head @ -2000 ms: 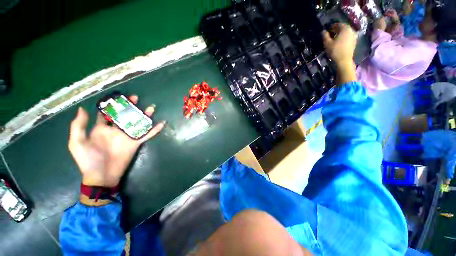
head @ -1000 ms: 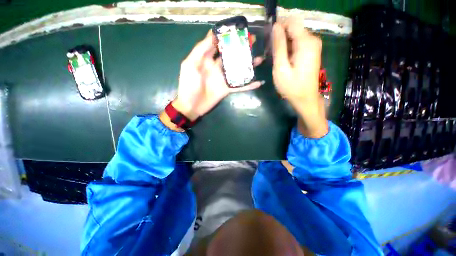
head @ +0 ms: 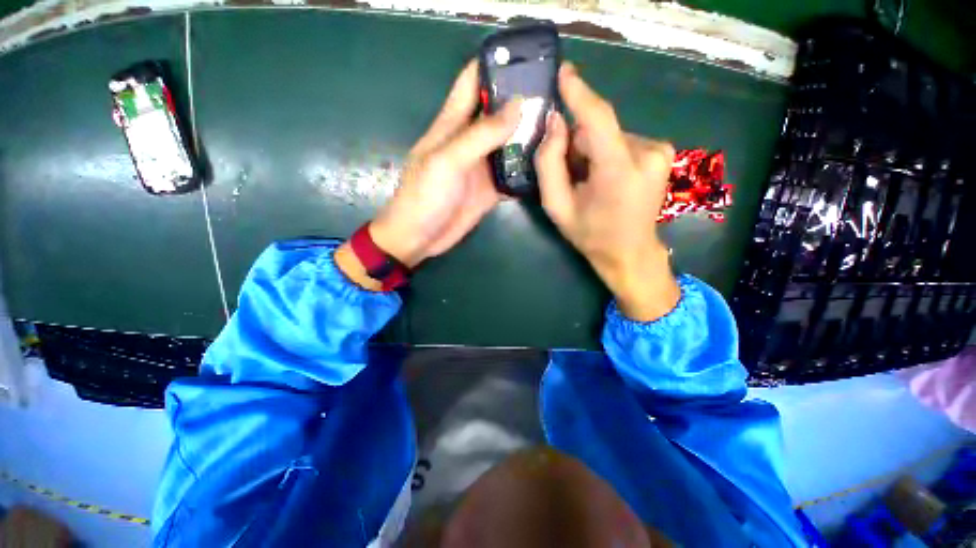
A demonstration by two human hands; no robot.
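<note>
A phone unit (head: 520, 161) is held upright between both hands above the green bench mat. A black housing (head: 521, 62) with a round light spot near its top end lies over it. A pale patch and some green still show in the lower half. A red line shows on its left edge. My left hand (head: 455, 187) grips the left side, thumb across the front. My right hand (head: 605, 182) holds the right side, fingers against its edge. A second phone unit (head: 156, 134), with green board and white face, lies on the mat at left.
Glossy red side parts (head: 698, 184) lie heaped just right of my right hand. A large black blister tray (head: 856, 225) stands at the right. A whitish rail (head: 664, 41) runs along the far edge. Another black tray (head: 118, 369) shows below the bench at left. Pink fabric shows at far right.
My right hand has come from the tray at right to the unit in my left hand. The black housing now covers its upper part, and my left thumb has moved onto the front.
</note>
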